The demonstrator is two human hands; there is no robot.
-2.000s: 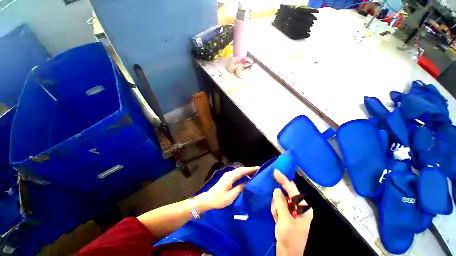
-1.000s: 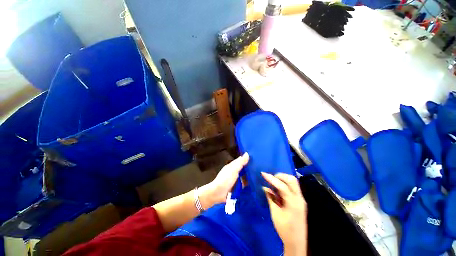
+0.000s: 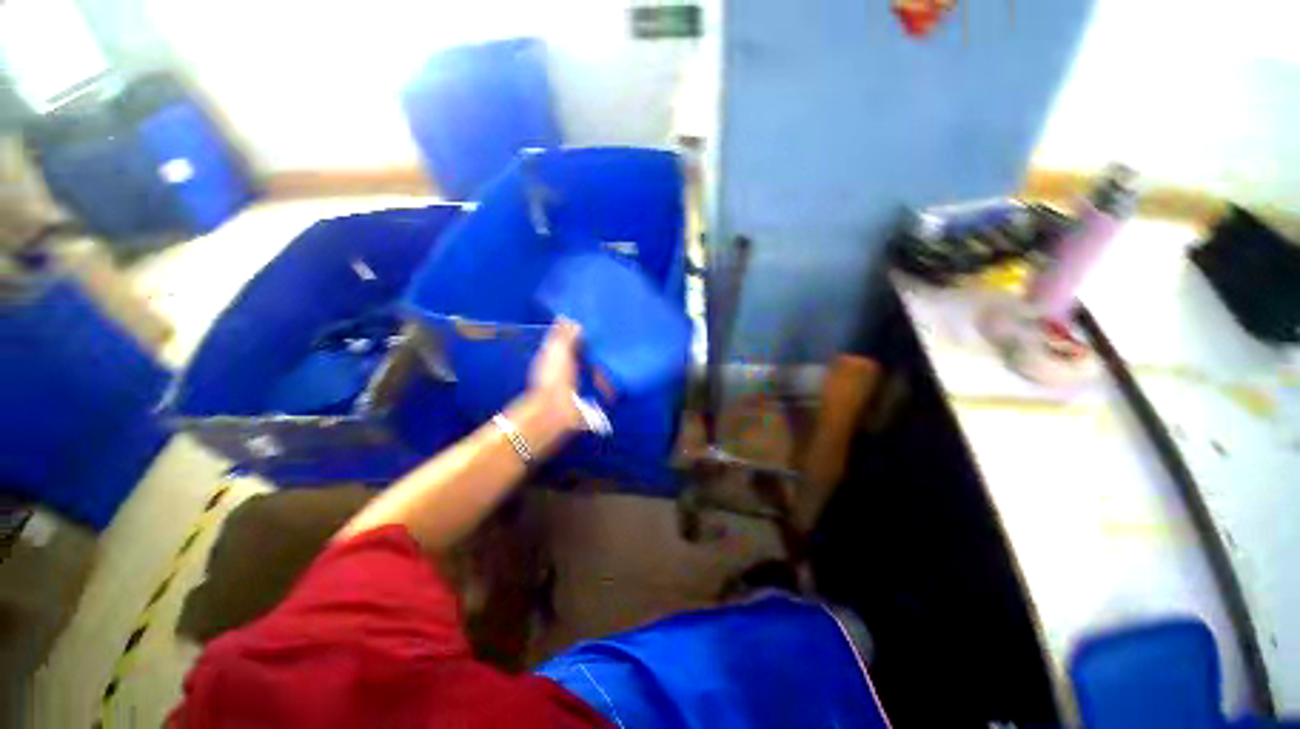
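My left hand [image 3: 556,392] is stretched out to the blue corrugated box [image 3: 492,335] at the centre left. It holds a blue padded piece [image 3: 620,325] at the box's front rim, partly over the opening. A small white part [image 3: 592,416] shows beside the hand. The piece is blurred, and my fingers are partly hidden by it. My right hand is out of the picture. Blue lap cloth [image 3: 727,665] covers my knees.
A second blue box [image 3: 307,313] with blue pieces inside stands left of the first. The white table [image 3: 998,456] at right bears a pink bottle [image 3: 1084,257], a patterned bag [image 3: 977,239], black items [image 3: 1255,271] and a blue piece [image 3: 1148,674]. A blue-grey partition [image 3: 870,157] stands behind.
The view has swung left. My left hand has moved with the blue piece from over my lap to the box. My right hand has left the piece and the picture.
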